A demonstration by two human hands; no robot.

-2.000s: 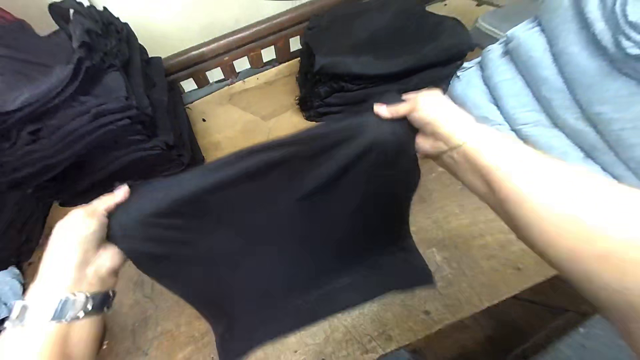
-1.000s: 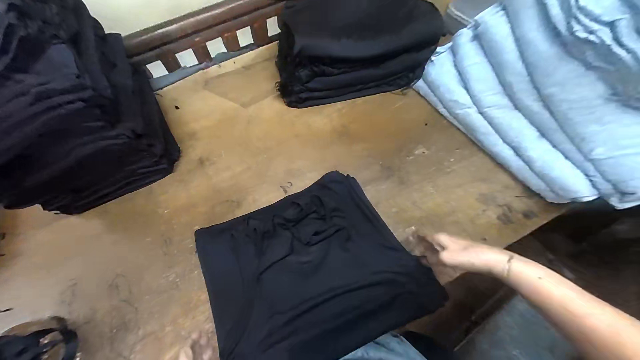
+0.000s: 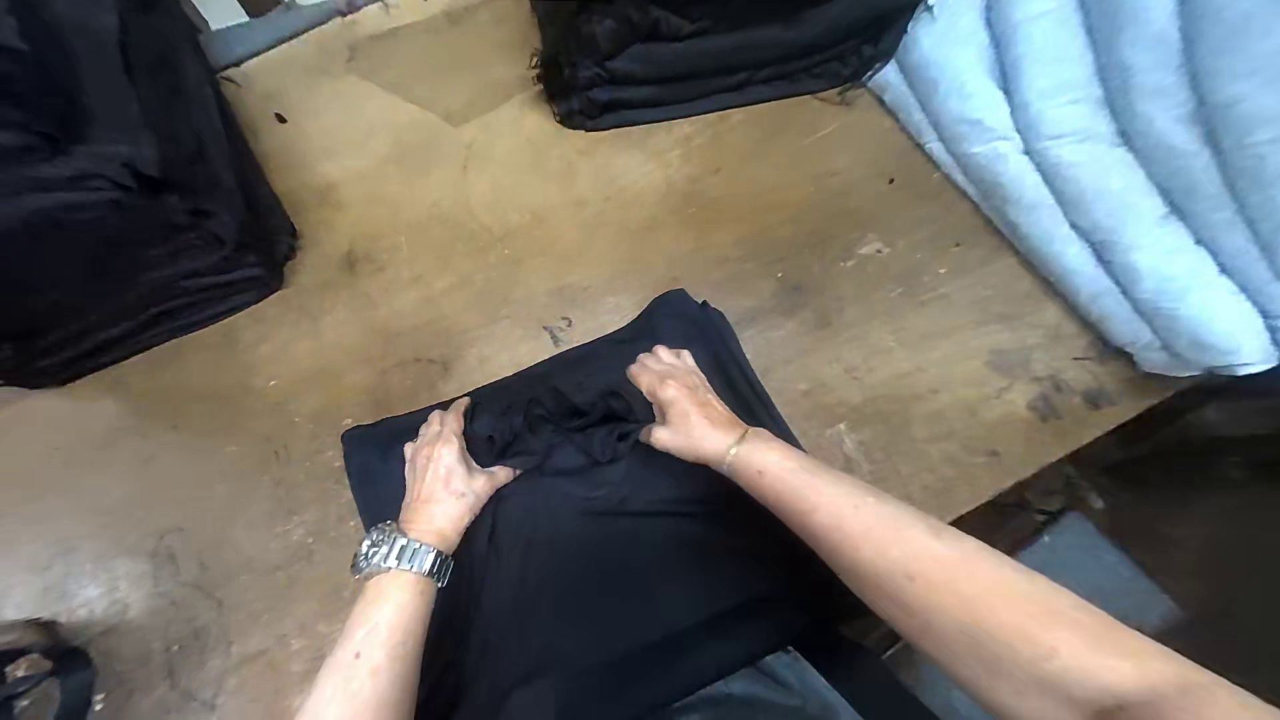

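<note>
A black cloth garment (image 3: 620, 560) lies flat near the front edge of the wooden table, its upper part bunched into wrinkles. My left hand (image 3: 447, 475), with a metal-band wristwatch (image 3: 402, 554) on the wrist, rests on the garment's upper left, thumb and fingers spread around the left end of the bunched cloth. On the right end of the wrinkles is my right hand (image 3: 685, 405), its fingers curled and pressing on or gathering the fabric. A thin bracelet (image 3: 736, 449) circles that wrist. Whether cloth is pinched under the right fingers is partly hidden.
A stack of folded black cloth (image 3: 130, 200) stands at the far left of the wooden table (image 3: 420, 250), another black stack (image 3: 700, 60) at the back. Light blue padded fabric (image 3: 1110, 180) lies at the right. A black strap (image 3: 60, 680) is at the lower left corner.
The black cloth was stretched between both hands in the air two seconds ago; it now lies on the table. Since one second ago, both hands have moved onto its bunched upper part.
</note>
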